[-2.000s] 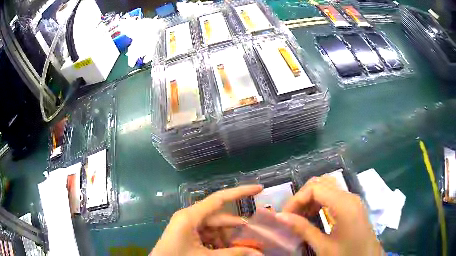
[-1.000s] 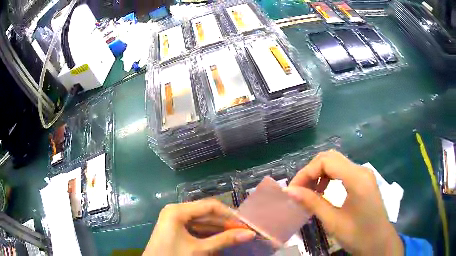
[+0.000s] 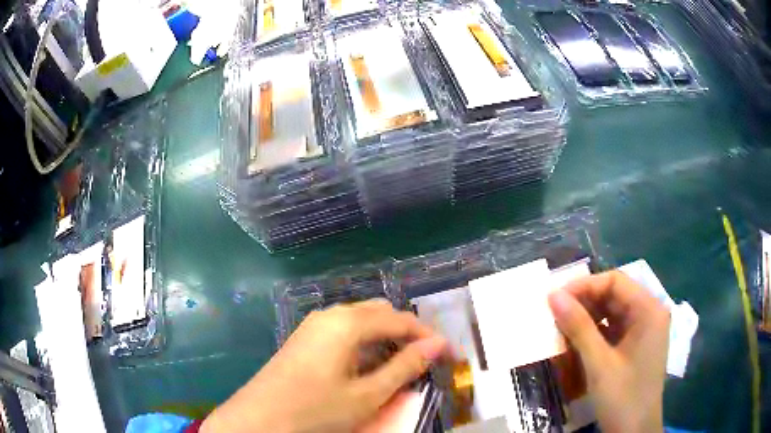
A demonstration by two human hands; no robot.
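Note:
My right hand [image 3: 624,342] pinches the edge of a white rectangular sheet [image 3: 516,315] between thumb and fingers. The sheet is above the clear blister tray [image 3: 330,283] at the front centre and hides part of it. My left hand [image 3: 338,365] is beside it, thumb and finger close together over the tray; whether it grips anything cannot be seen. Between the hands a silver-white LCD module [image 3: 446,320] with an orange-gold flex cable [image 3: 462,391] shows in part. A dark-edged, pale pinkish piece lies below the left fingers.
A tall stack of clear trays [image 3: 406,182] with modules on top stands behind. Dark display panels [image 3: 583,51] lie in a tray at far right. Another tray [image 3: 156,169] and long white sheets [image 3: 72,355] are at left. Crumpled white wipe [image 3: 683,338] and yellow tape [image 3: 737,266] are at right.
The pink sheet held between both hands is no longer seen; a white sheet is now in my right hand. My left hand is apart from it. The view has shifted, with the stack higher in the picture.

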